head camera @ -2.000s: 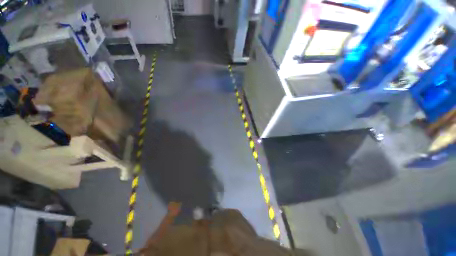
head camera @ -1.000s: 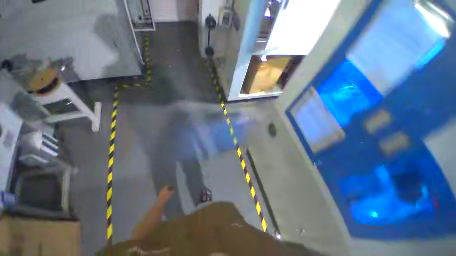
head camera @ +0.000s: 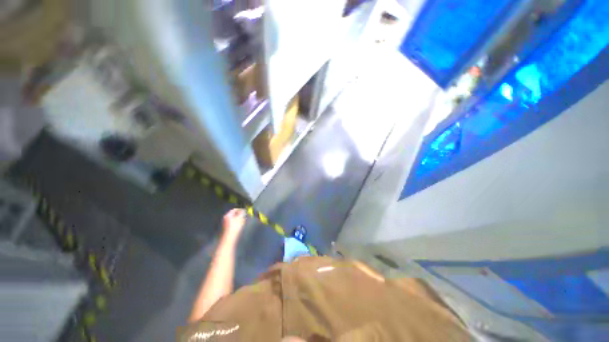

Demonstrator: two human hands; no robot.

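Observation:
My left hand [head camera: 234, 216] is small and blurred at the end of my bare forearm, over the floor beside the yellow-black line [head camera: 265, 221]. No object shows in it, and its finger pose is unclear. My right hand does not show. Nearest in front of me is the grey floor [head camera: 300, 184], with one dark shoe [head camera: 300, 233] and part of a light blue trouser leg below my brown top.
A white machine with blue-framed windows [head camera: 461, 33] stands along the right. A pale upright frame [head camera: 224, 113] with shelves holding a brown box [head camera: 284, 133] stands left of the passage. Another yellow-black line [head camera: 98, 268] runs at the far left.
The view has swung right, from the marked aisle to a passage between the shelf frame and the blue-windowed machine. My left hand is now higher in the picture.

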